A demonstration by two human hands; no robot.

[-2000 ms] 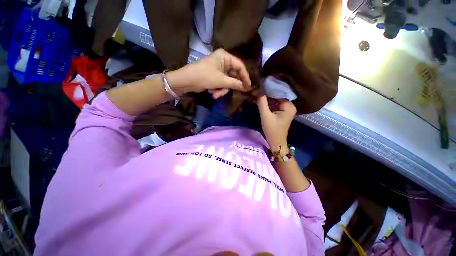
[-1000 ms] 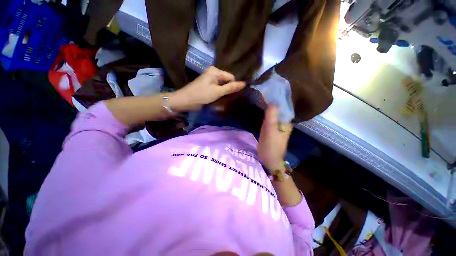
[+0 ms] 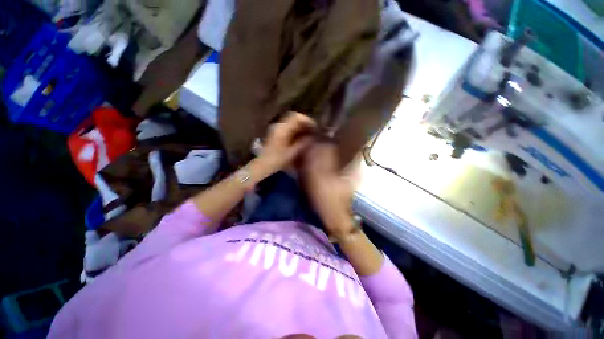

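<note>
The brown garment (image 3: pixel 255 73) with pale grey-white parts hangs over the front edge of the white machine table (image 3: pixel 430 218), left of the sewing machine (image 3: pixel 490 86). My left hand (image 3: pixel 286 140) is at the garment's lower part, its fingers bent inward on the cloth. My right hand (image 3: pixel 324 182) is close beside it, blurred, at the same cloth. The fingertips of both hands meet or overlap, and the exact bit of cloth between them is hidden by blur.
A slim green tool (image 3: pixel 526 243) and a yellowish piece (image 3: pixel 504 198) lie on the table right of the needle area. A blue basket (image 3: pixel 59 83), a red-and-white bag (image 3: pixel 102 142) and brown-and-white cloth (image 3: pixel 165 175) are at left. A teal tray (image 3: pixel 543 33) is beyond the machine.
The view has shifted, showing more of the machine. The garment's right part has moved left, away from the needle area. My right hand has come in from the right, beside my left hand.
</note>
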